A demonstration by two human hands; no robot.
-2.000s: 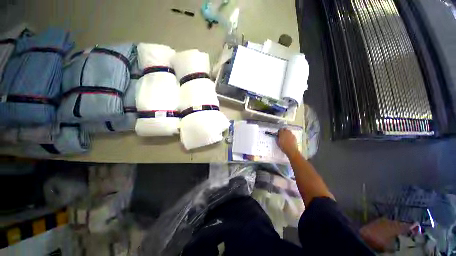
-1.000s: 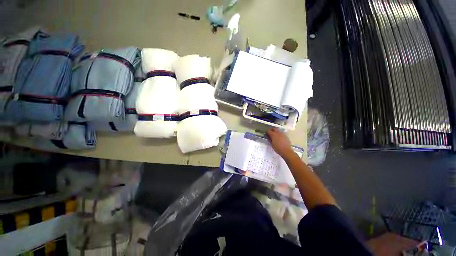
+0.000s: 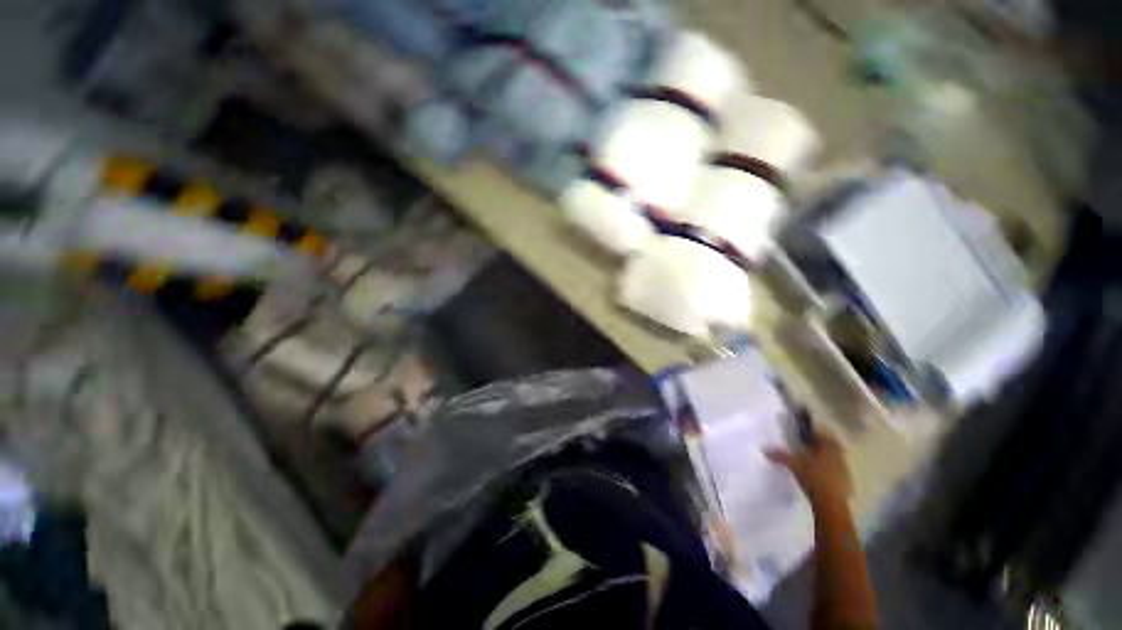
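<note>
The picture is blurred. My right hand [image 3: 817, 465] is over the right edge of the clipboard with white sheets [image 3: 744, 455], at the table's front edge. A short dark stick, seemingly the black marker [image 3: 803, 426], shows at my fingers, held between them. A brownish shape at the bottom edge left of my lap may be part of my left arm; the hand cannot be made out. Clear film lies over my lap [image 3: 529, 412]. White bundles with dark bands [image 3: 689, 277] lie on the table beyond the clipboard.
White trays with a larger stack of white paper [image 3: 929, 277] stand right of the bundles. Blue-grey bundles [image 3: 529, 86] are at the upper left. Banded pale bundles [image 3: 308, 357] lie low at left, near a yellow-black striped edge [image 3: 197, 197]. Dark racks are at the right.
The view has swung left and tilted, showing more floor at the left. My right hand is now at the clipboard's right edge, with the dark stick visible at the fingers.
</note>
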